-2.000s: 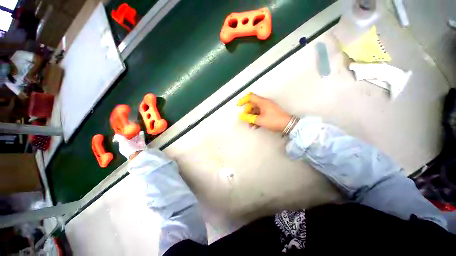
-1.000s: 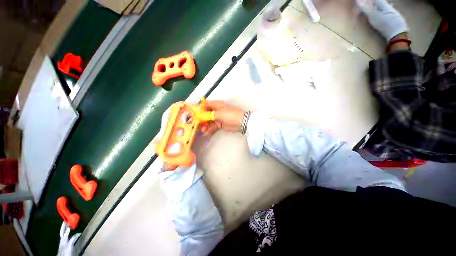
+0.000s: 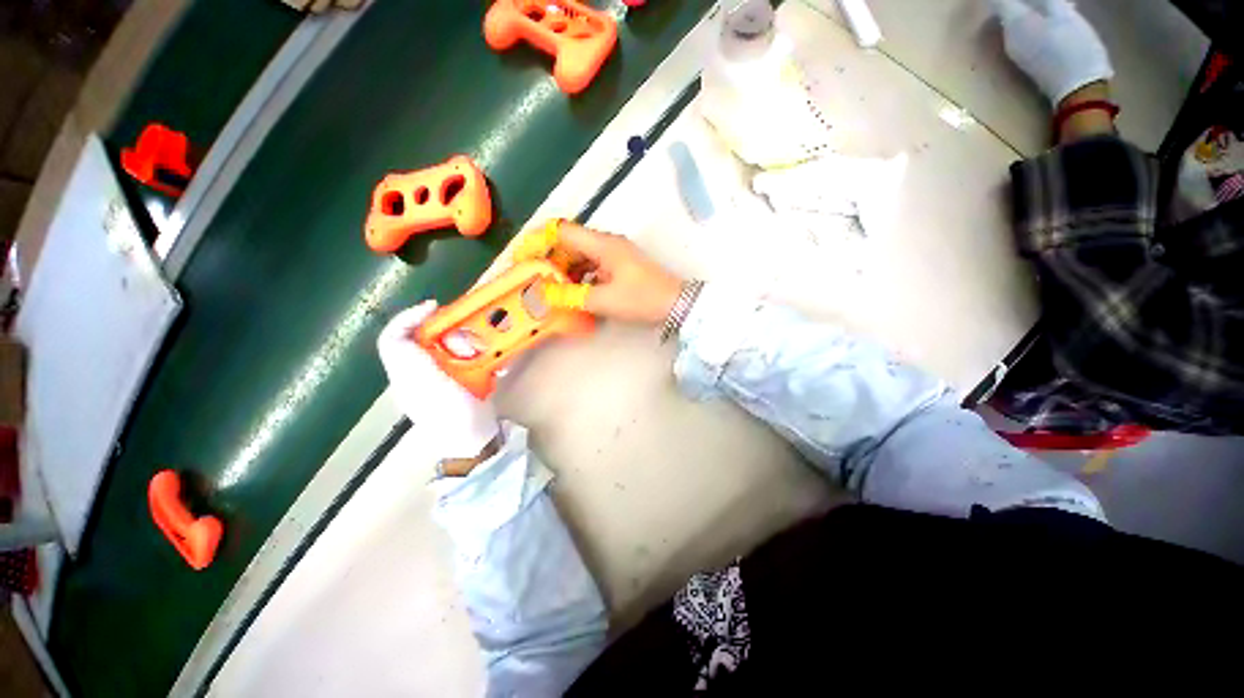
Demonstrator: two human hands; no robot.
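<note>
An orange plastic shell is held in both hands above the bench edge beside the green belt. Its open inner side with round and oblong openings shows. My left hand, in a white glove, grips its left end. My right hand, with yellow finger cots on thumb and fingertips, holds its right end, with fingers at the upper edge and by an opening. Parts of the fingers behind the shell are hidden.
The green belt carries several other orange shells, one just beyond my hands. A clear bottle, a grey-green strip and a white rag lie on the bench. Another person's gloved hand is at the upper right.
My left hand has brought a shell from the belt to my right hand. Since a second ago the shell has turned and both hands grip its ends. The shells on the belt have shifted in view.
</note>
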